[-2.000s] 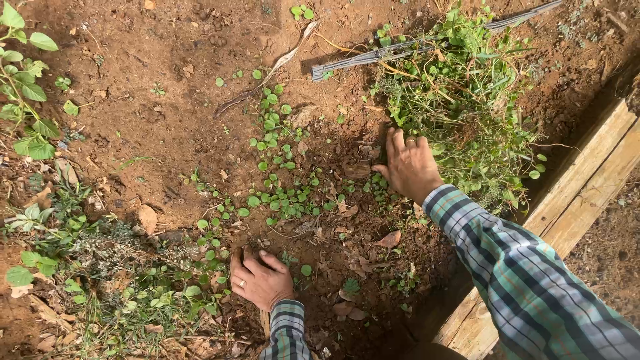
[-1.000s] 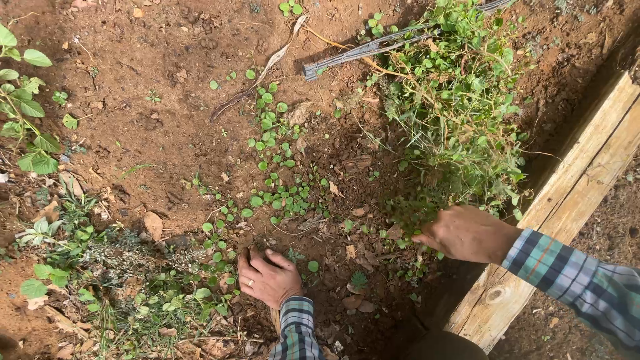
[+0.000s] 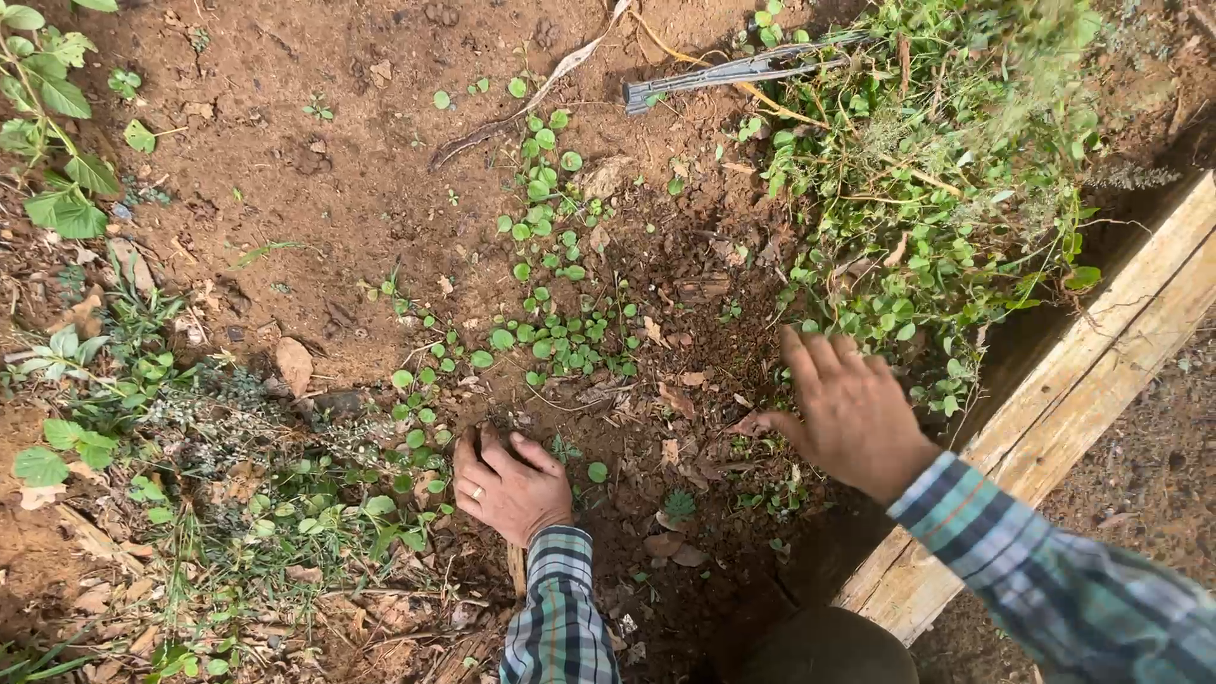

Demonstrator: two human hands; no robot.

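My left hand (image 3: 513,484), with a ring on one finger, rests on the soil at lower centre; its fingers are spread a little and curl down, and their tips are partly hidden. Low round-leaved weeds (image 3: 570,342) grow just above it. My right hand (image 3: 850,408) is spread flat, palm down, at the lower edge of a heap of pulled weeds (image 3: 912,228); nothing shows in its grip. Both arms wear plaid sleeves.
A wooden timber edging (image 3: 1073,380) runs diagonally at the right. A grey strip-like object (image 3: 731,74) lies partly under the heap. Mixed weeds (image 3: 285,503) and dry leaves cover the lower left, and a leafy plant (image 3: 66,142) stands upper left.
My right hand has moved up from the heap's lower end, where its fingers were closed near greenery one second ago, and is now spread. My left hand stays on the same patch of soil.
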